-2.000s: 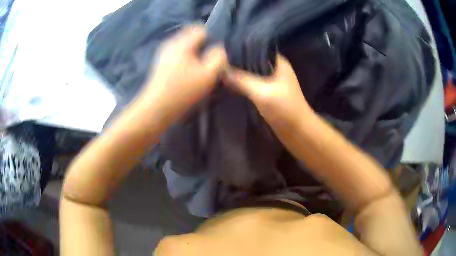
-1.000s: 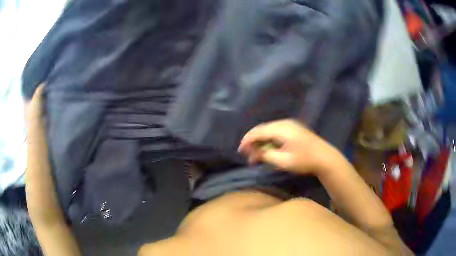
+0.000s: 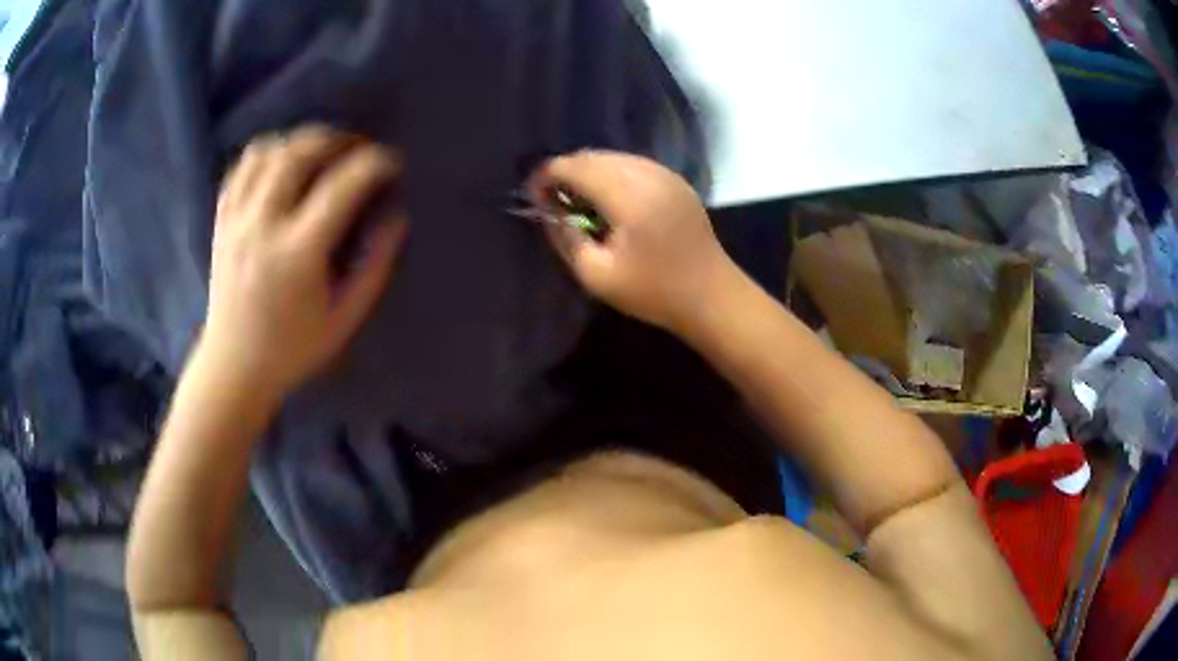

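Observation:
A dark grey jacket (image 3: 452, 297) lies over the table and hangs down over my lap. My left hand (image 3: 304, 245) is on the cloth at the left, fingers bent, blurred; whether it pinches the cloth cannot be told. My right hand (image 3: 633, 233) is closed around small thread snips (image 3: 578, 220) with a green part showing. Their thin metal blades point left over the jacket, towards my left hand, with a gap between. The snips are partly hidden in my palm.
A white table top (image 3: 878, 97) reaches to the upper right. Below it stands an open cardboard box (image 3: 1001, 336) with scraps inside. Plastic bags (image 3: 1098, 258) lie at the far right, above a red plastic basket (image 3: 1033, 517).
The view has shifted, showing more of the box and basket. The jacket is spread differently. My left hand has come from the far left edge onto the cloth; my right hand has moved up, snips now visible.

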